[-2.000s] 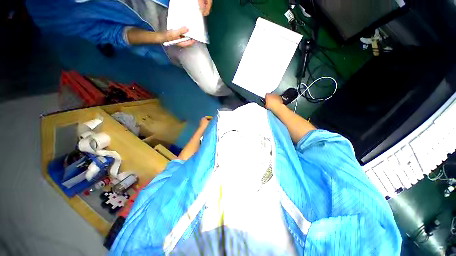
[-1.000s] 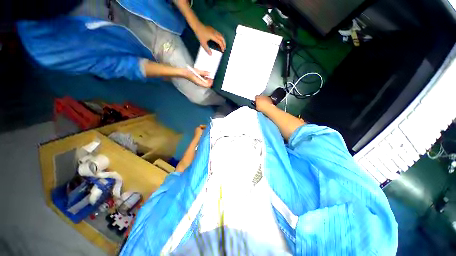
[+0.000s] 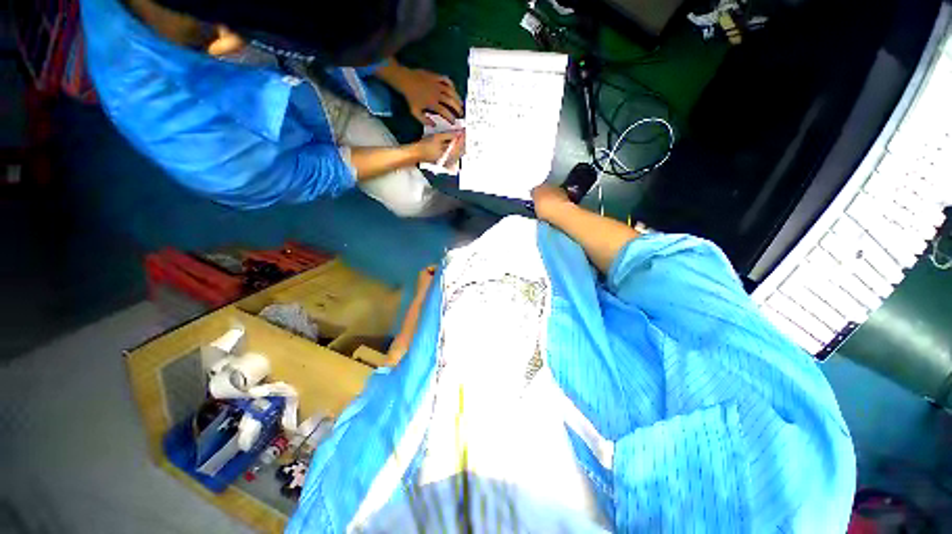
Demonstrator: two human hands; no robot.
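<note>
The white record sheet (image 3: 512, 130) with handwritten rows lies flat on the green bench. My right hand (image 3: 549, 200) rests at its lower right corner, fingers curled and hard to make out, beside a black mouse (image 3: 578, 181). My left hand (image 3: 427, 276) is low at my left side, mostly hidden by my blue smock; what it holds cannot be seen. A seated coworker's hand (image 3: 443, 148) holds a thin white pen (image 3: 448, 152) over a small white slip (image 3: 436, 127), left of the sheet. The coworker's other hand (image 3: 430, 94) lies flat just above the slip.
An open wooden drawer cabinet (image 3: 146, 391) at lower left holds white rolls (image 3: 248, 370) and a blue tray (image 3: 214, 475). Red plastic items (image 3: 183, 282) lie behind it. Loose cables (image 3: 637, 146) lie right of the sheet. A large black monitor (image 3: 731, 146) is farther right.
The coworker has leaned forward, head now in view, and has lowered the slip from the air to beside the record sheet, pen over it. My right hand stays by the sheet's corner.
</note>
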